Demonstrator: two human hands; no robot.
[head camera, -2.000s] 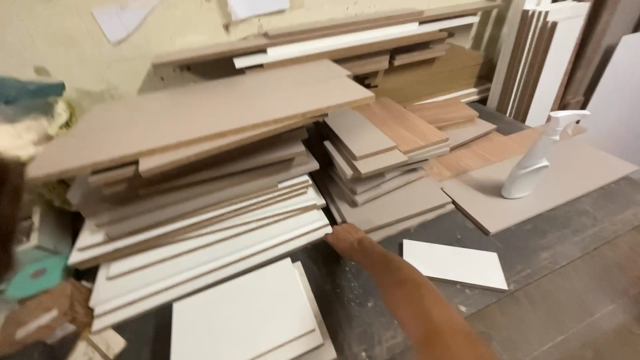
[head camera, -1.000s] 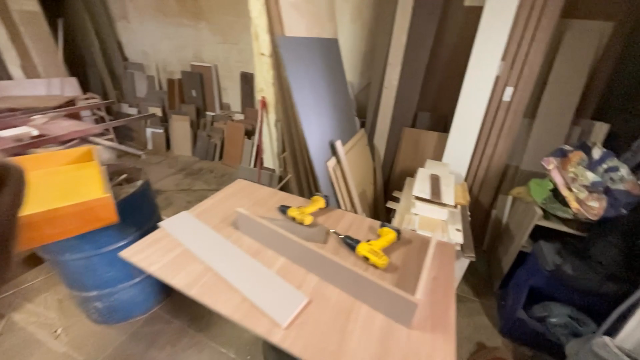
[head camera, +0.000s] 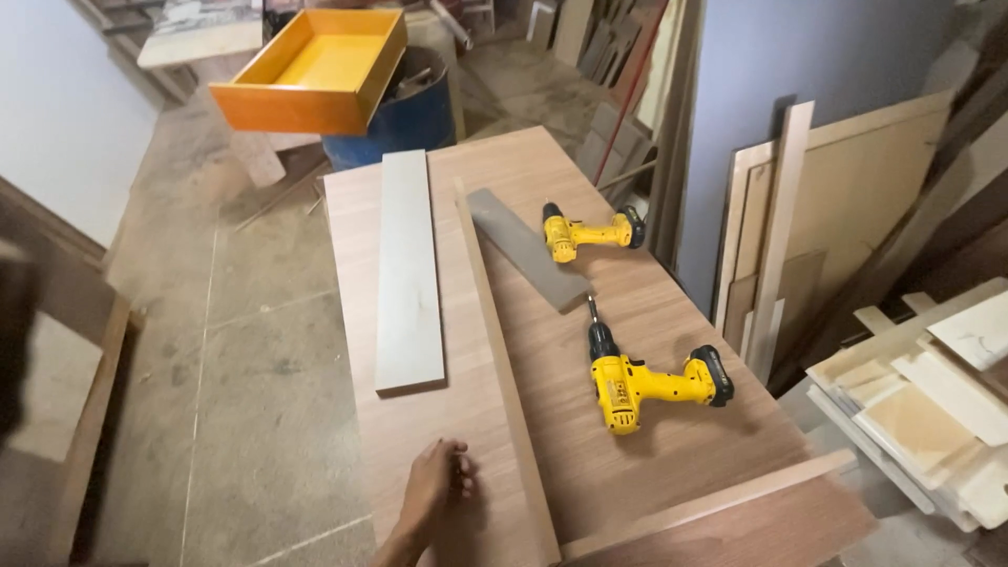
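Observation:
My left hand reaches in from the bottom, above the wood-grain panel, with fingers loosely curled and nothing seen in them. It is nearest to a long narrow board standing on edge, just to its right. Beyond the hand lies a pale flat board. Right of the edge-standing board, a yellow cordless drill with a bit lies on its side. A second yellow cordless drill lies farther back, by a grey-brown strip. Another edge-standing strip crosses the near right. My right hand is out of view.
An orange drawer rests on a blue drum past the panel's far left end. Stacked board offcuts stand at the right. Behind them lean panels and a large grey-blue sheet. Concrete floor shows at left.
The view has turned from stacked boards, where a hand touched the pile, to the panel with the drills. My left hand has come into view over the panel since one second ago.

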